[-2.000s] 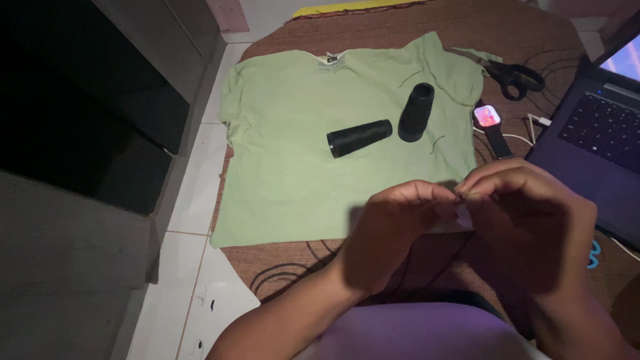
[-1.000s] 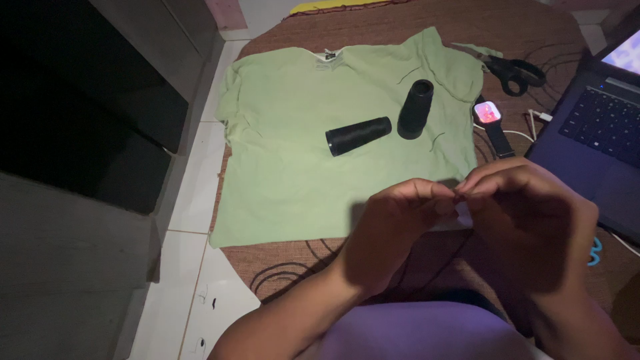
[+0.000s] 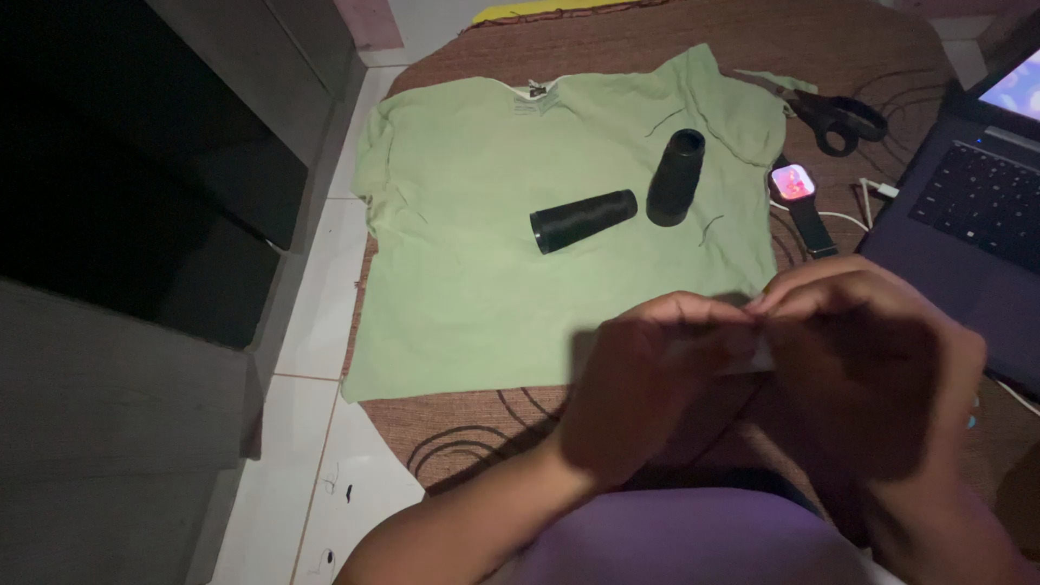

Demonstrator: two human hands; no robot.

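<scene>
My left hand (image 3: 650, 382) and my right hand (image 3: 869, 357) meet at the fingertips over the lower right edge of a light green T-shirt (image 3: 471, 301). Each has thumb and finger pinched together; whatever is between them is too small and shaded to identify. The shirt lies spread on a brown cloth. On it, one black thread cone (image 3: 583, 221) rests on its side, and another black thread cone (image 3: 676, 179) is beside it to the right, a small gap apart. Loose dark threads lie near the cones. Black-handled scissors (image 3: 837, 122) lie by the shirt's right sleeve.
A smartwatch (image 3: 793, 184) with a lit face lies right of the shirt, near a white cable (image 3: 841, 218). An open laptop (image 3: 967, 227) stands at the right. Dark cabinets (image 3: 122, 390) rise on the left beside white floor tiles (image 3: 305, 406), where thread scraps lie.
</scene>
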